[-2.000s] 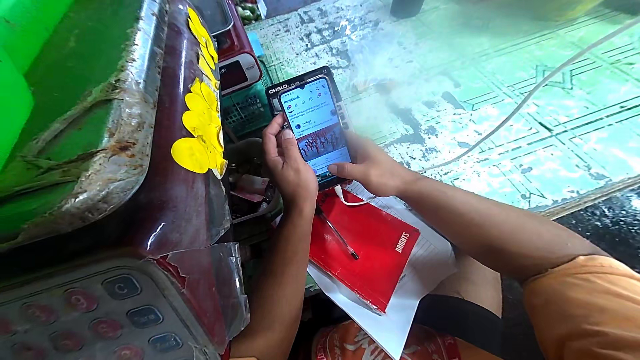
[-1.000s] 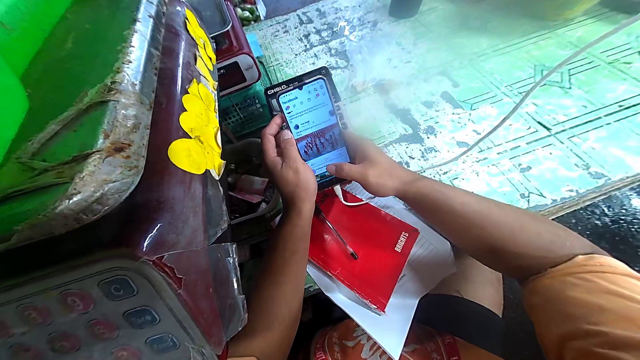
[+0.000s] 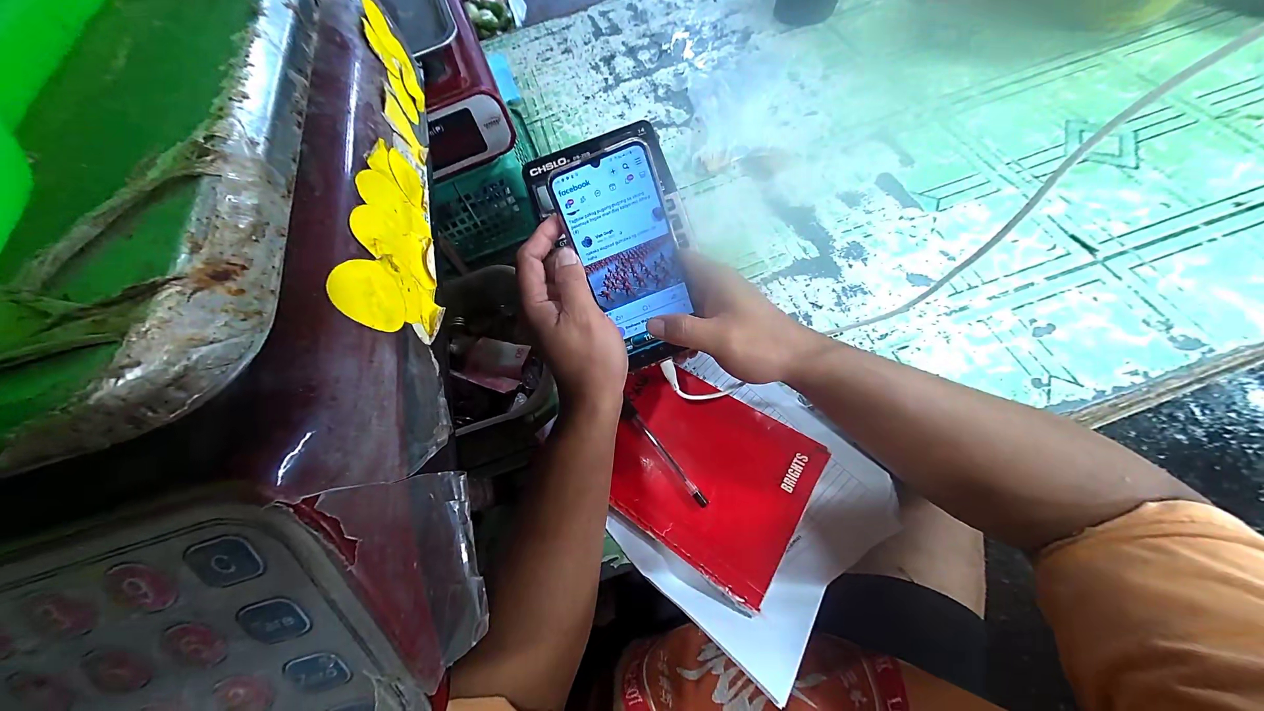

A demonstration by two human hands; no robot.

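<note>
A smartphone [image 3: 622,247] with a lit screen lies against a dark flat case or box [image 3: 647,133] behind it. My left hand [image 3: 573,311] holds the phone's left side, its thumb along the edge. My right hand [image 3: 736,321] holds the lower right side, with the thumb over the bottom of the screen. A white cable [image 3: 691,395] is plugged in at the bottom end. Below the hands, a red notebook [image 3: 731,474] lies on white papers [image 3: 770,652] over my lap, and a ballpoint pen [image 3: 671,459] rests on the notebook.
A dark red weighing scale [image 3: 326,247] with a keypad [image 3: 178,612] and yellow stickers [image 3: 385,247] stands at the left. Beyond it are a second red device [image 3: 474,128], a green plastic basket [image 3: 484,212] and a container holding paper money [image 3: 494,360]. A worn green tabletop [image 3: 987,197] extends right, crossed by a cable.
</note>
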